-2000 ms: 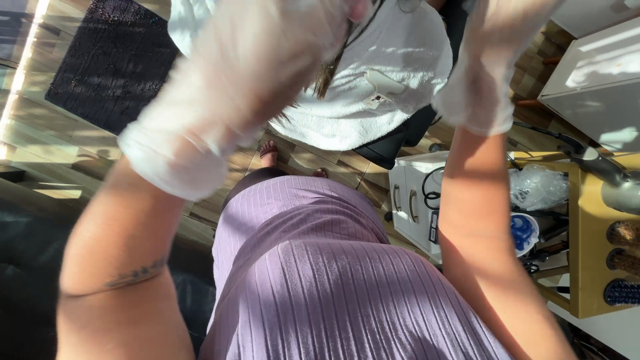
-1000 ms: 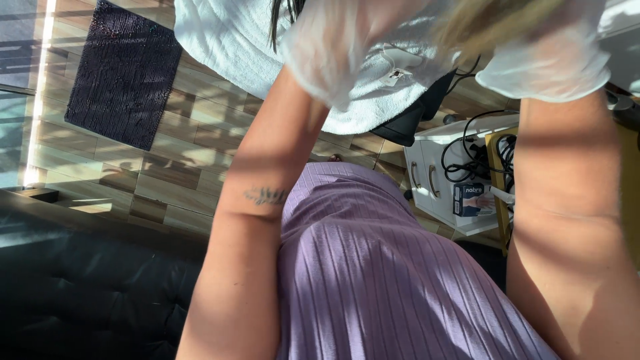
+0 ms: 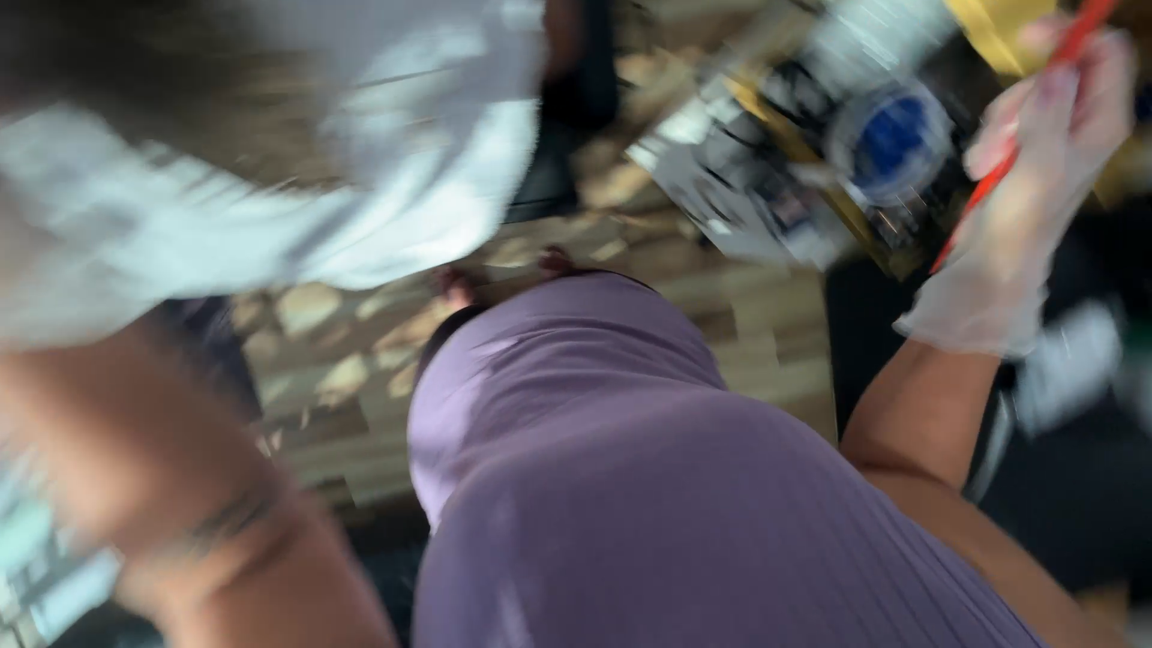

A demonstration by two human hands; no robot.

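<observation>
At the upper right, my right hand [image 3: 1035, 180], in a translucent glove, is closed on a thin red handle [image 3: 994, 171]; whatever is at its far end is out of view. My left hand [image 3: 45, 261] is at the left edge, where only a blurred gloved part shows and its fingers cannot be made out. Beside it is the white towel [image 3: 423, 207] around a seated person. That person's brown hair [image 3: 252, 126] hangs over the towel, strongly blurred.
A cart with a yellow edge [image 3: 855, 211] stands near my right hand. It holds a blue and white round container [image 3: 891, 139], crumpled clear plastic [image 3: 882, 31] and black cables. A white drawer unit [image 3: 720, 193] adjoins it. The wood-patterned floor [image 3: 774, 315] shows below.
My right hand has moved away from the towel-covered person to the cart side, and the red handle now shows in it. My left hand is now at the left edge. The view has swung.
</observation>
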